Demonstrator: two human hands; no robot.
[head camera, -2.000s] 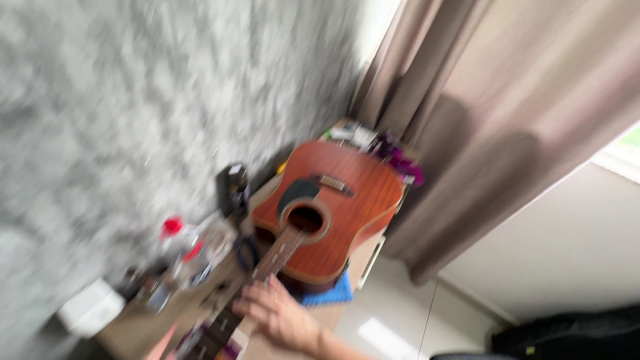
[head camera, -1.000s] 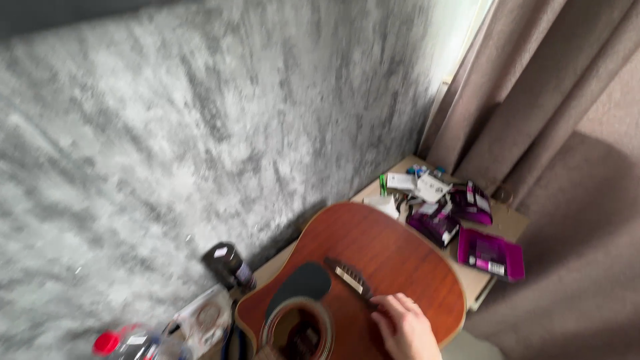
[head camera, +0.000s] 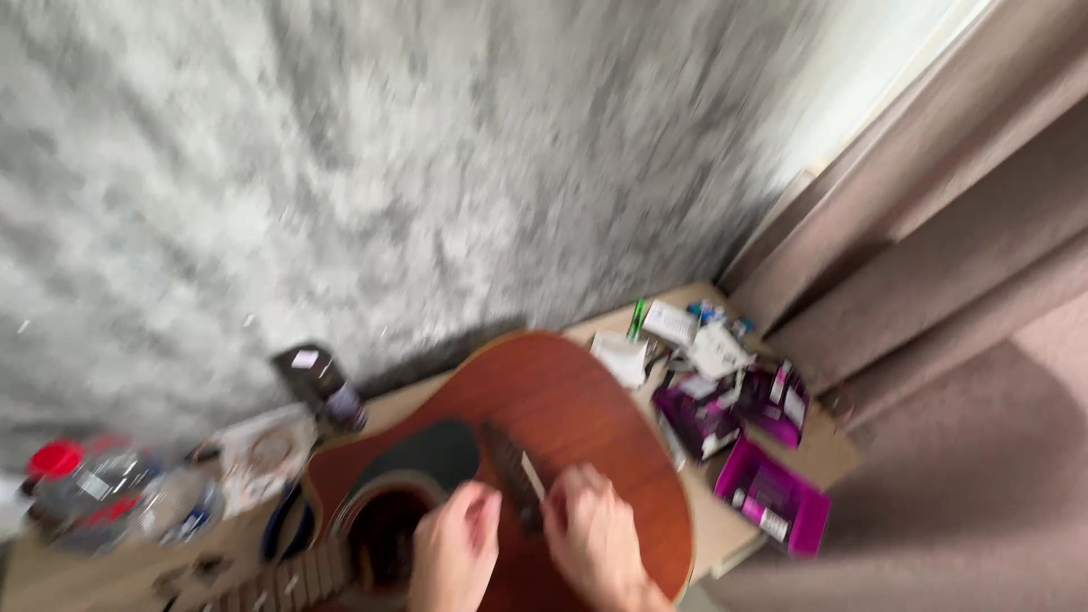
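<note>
An acoustic guitar with a reddish-brown top (head camera: 552, 391) lies face up on a light wooden table, its neck toward the lower left. My left hand (head camera: 459, 540) is over the right edge of the sound hole (head camera: 387, 535), fingertips curled together. Close to the bridge (head camera: 510, 476), at the end of its pale saddle, is my right hand (head camera: 591, 527), its fingers bent and bunched. Blur hides whether either hand pinches something thin, such as a string. A dark pickguard (head camera: 433, 455) lies between the sound hole and the wall side.
Purple plastic trays (head camera: 773, 501), papers (head camera: 718, 348) and small packets crowd the table's right end by the curtain (head camera: 926, 246). A dark bottle (head camera: 323, 387) stands against the grey wall. Left of the guitar are a red-capped clear bottle (head camera: 93, 489) and blue-handled scissors (head camera: 289, 523).
My left hand has come into view over the sound hole. My right hand, at the neck two seconds ago, then by the bridge, is still near the bridge. The view has moved closer to the guitar body.
</note>
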